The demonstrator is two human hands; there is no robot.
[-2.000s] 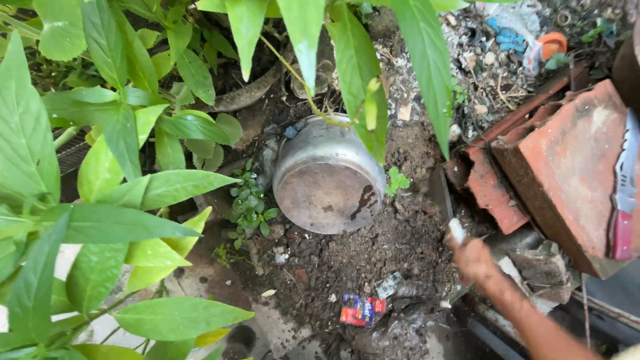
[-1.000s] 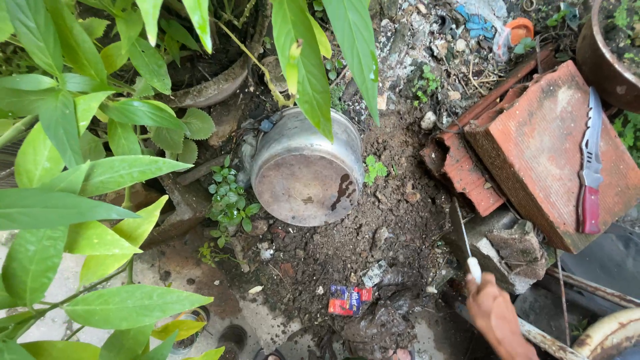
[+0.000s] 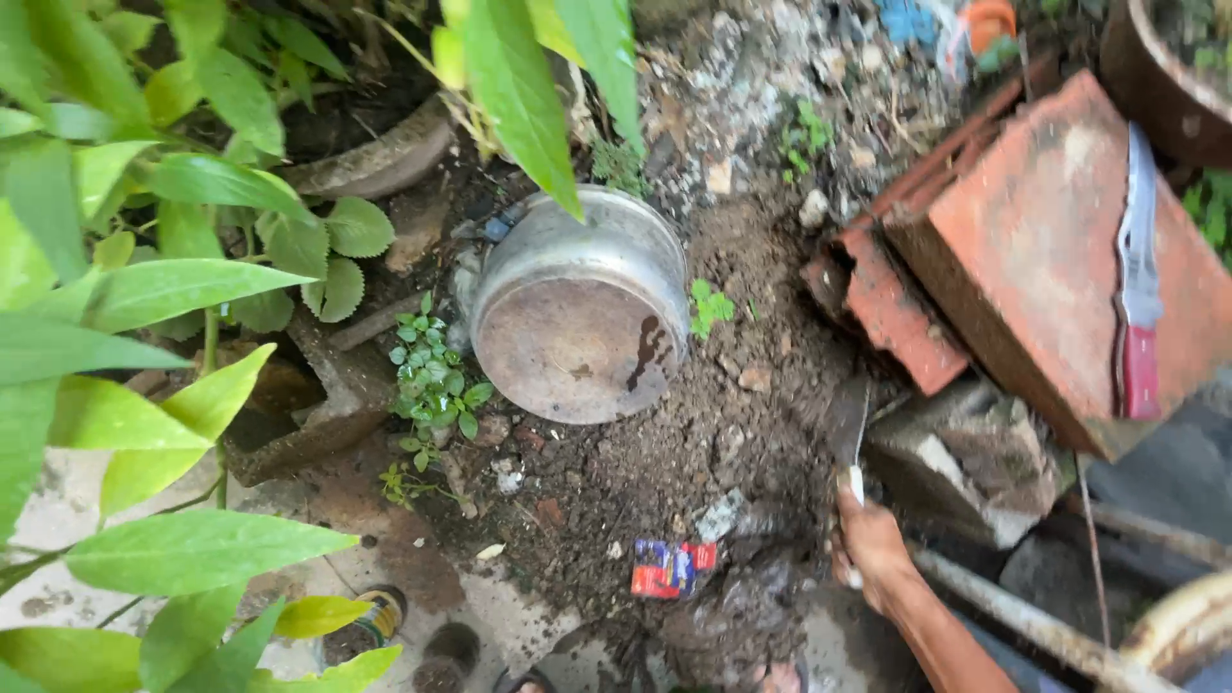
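My right hand [image 3: 871, 544] grips the white handle of a knife-like tool [image 3: 859, 428], whose dark blade points away from me into the soil beside a broken block [image 3: 972, 462]. My left hand is not in view. Up and to the left of the right hand, an overturned metal pot [image 3: 577, 337] rests on the dirt, a dark wet mark on its base. A second knife [image 3: 1139, 269], with a red handle and a notched blade, lies on a reddish clay block [image 3: 1039, 250] at the right.
Leafy plants [image 3: 183, 289] fill the left side. A torn red and blue wrapper [image 3: 669, 568] lies on the mud near the paved floor [image 3: 500, 616]. Rusty metal bars [image 3: 1020, 616] cross the lower right. An orange plastic piece [image 3: 988, 24] sits at the top.
Since the frame one second ago, my right hand has moved a little to the left with the tool still in its grip. The pot and the red-handled knife have stayed in place.
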